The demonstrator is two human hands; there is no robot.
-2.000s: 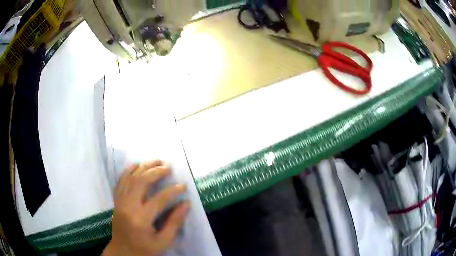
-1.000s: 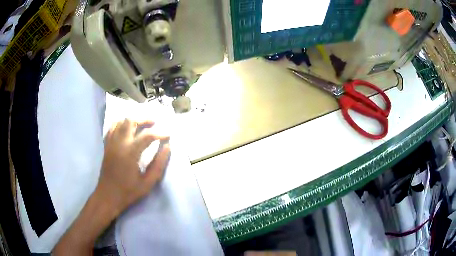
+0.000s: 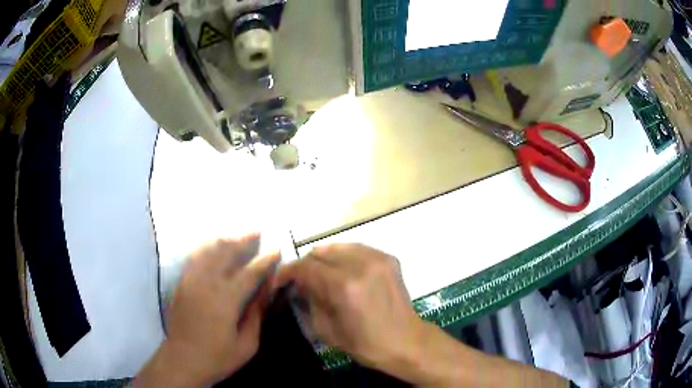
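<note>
A pale panel point(image 3: 205, 189) lies under the lit machine head, with a thin dark line along its left edge. My left hand point(image 3: 220, 307) is on its lower part, fingers bent. My right hand point(image 3: 353, 299) meets it on the right, fingertips pinching the fabric edge. A black face of fabric shows between and below my hands. The presser foot and needle area point(image 3: 254, 136) is above my hands, partly washed out by glare. A black strip point(image 3: 45, 220) lies at the left of the table.
Red-handled scissors point(image 3: 558, 167) lie right of the needle, with dark snips point(image 3: 448, 87) behind. The machine's green control panel point(image 3: 455, 57) and orange knob point(image 3: 610, 35) are above. The green ruler edge point(image 3: 531, 242) runs in front. Tied bundles point(image 3: 622, 303) are below right; a yellow basket point(image 3: 45, 61) is far left.
My left hand has moved down and right, away from the needle. My right hand has come in from the lower edge and grips the fabric. Black fabric now shows at the hands.
</note>
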